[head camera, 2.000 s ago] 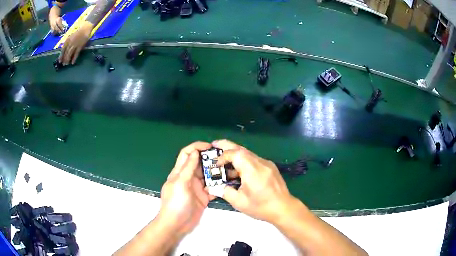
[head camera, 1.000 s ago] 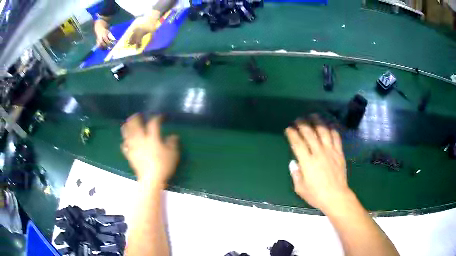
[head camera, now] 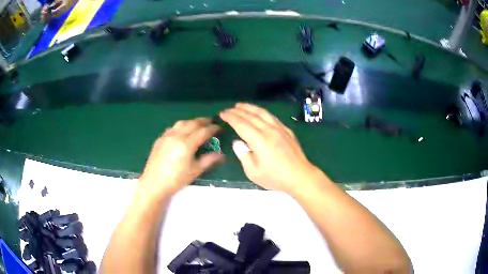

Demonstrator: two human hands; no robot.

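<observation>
My left hand (head camera: 179, 152) is over the near part of the belt. A green circuit board (head camera: 213, 144), partly hidden, shows between its thumb and fingers. My right hand (head camera: 270, 147) is close beside it, fingertips near the left fingers, with a white wrap on its thumb. A small dark piece shows between the fingertips; whether the right hand grips it is hidden. Another circuit board (head camera: 313, 109), pale with blue and yellow parts, lies on the belt beyond my right hand. Black housings (head camera: 250, 243) lie in a loose pile on the white surface before me.
The green belt (head camera: 123, 134) carries a black adapter (head camera: 341, 75), a pale-faced unit (head camera: 373, 44) and bundled cords (head camera: 226, 36). More black housings (head camera: 67, 241) are piled at left, beside a blue bin edge (head camera: 12, 259). Another person's hand (head camera: 56, 8) is at the upper left.
The board with blue parts, in my hands at first, now lies on the belt. My hands spread over the belt, then came together near a green board. More black housings show in front.
</observation>
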